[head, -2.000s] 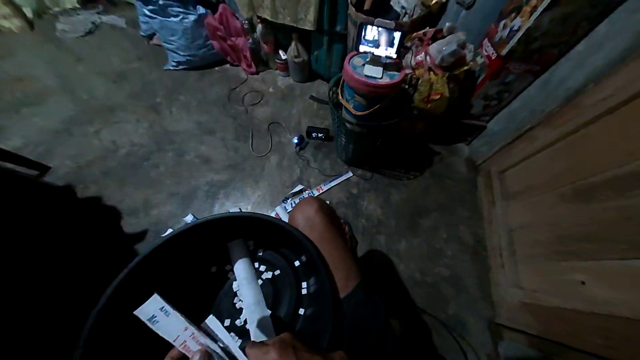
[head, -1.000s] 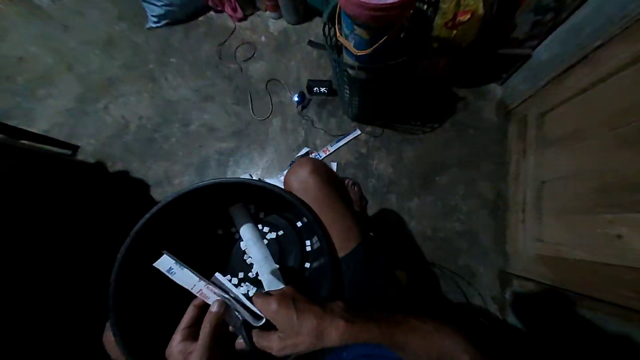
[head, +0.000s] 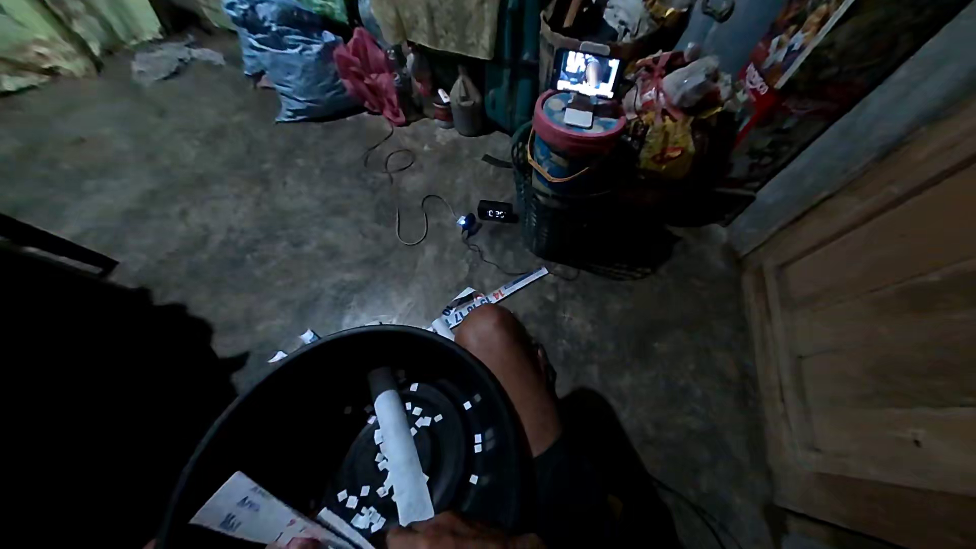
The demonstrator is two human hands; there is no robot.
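My left hand (head: 296, 544), mostly cut off by the bottom edge, grips a printed paper strip (head: 248, 509). Beside it my right hand (head: 457, 531) is bent near a folded white strip (head: 343, 529); its fingertips are hidden, so its hold is unclear. A white paper-like roll with a dark far end (head: 402, 457) slants inside a large black round tub (head: 385, 332), its lower end meeting my right hand. Small white paper squares (head: 370, 518) are scattered on the tub's bottom and around the roll.
My bare knee (head: 492, 335) is against the tub's right side. Printed paper strips (head: 518, 286) lie on the concrete floor beyond. Farther off are a cable (head: 412, 242), a small digital clock (head: 496, 211), a basket (head: 545, 229) with a bucket and lit phone, and plastic bags (head: 301, 69). A wooden door (head: 877, 343) stands right.
The view has tilted up and shifted since one second ago. Both hands, then largely visible over the tub, are now mostly beyond the bottom edge.
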